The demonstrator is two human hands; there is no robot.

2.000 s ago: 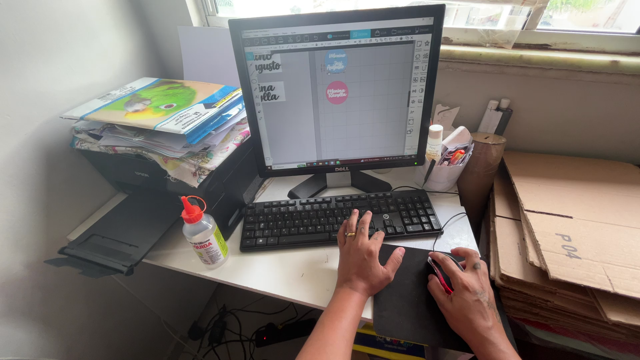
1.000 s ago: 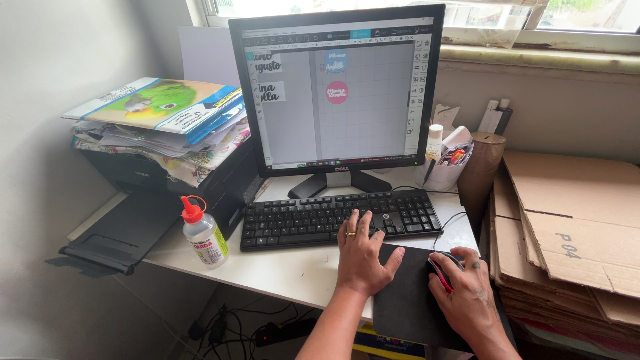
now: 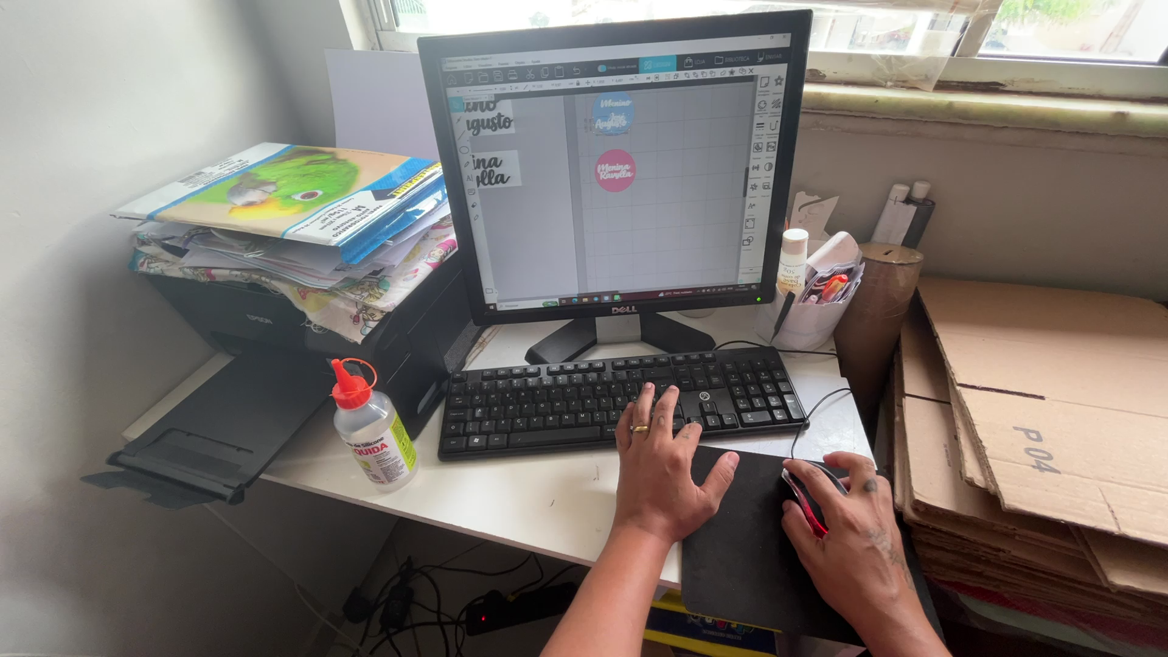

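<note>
My left hand [image 3: 668,474] rests with spread fingers on the right part of a black computer keyboard [image 3: 538,406], its thumb over the mouse pad; a gold ring is on one finger. My right hand [image 3: 853,538] is closed around a black and red computer mouse [image 3: 808,502] on the black mouse pad [image 3: 730,557]. Behind the keyboard stands a Dell monitor [image 3: 657,219]. Its screen shows a design program with a blue circle, a pink circle and black lettering, all bearing writing.
A glue bottle [image 3: 376,433] with a red cap stands left of the keyboard. Papers and a parrot-print pack [image 3: 292,192] lie on a black Epson printer [image 3: 274,319]. Right are a pen holder [image 3: 812,315], a cardboard tube [image 3: 876,310] and stacked flattened cardboard [image 3: 1058,392]. Cables hang below the desk [image 3: 538,502].
On the screen, the white lettering over the blue circle has changed its arrangement. Both hands have stayed in nearly the same places.
</note>
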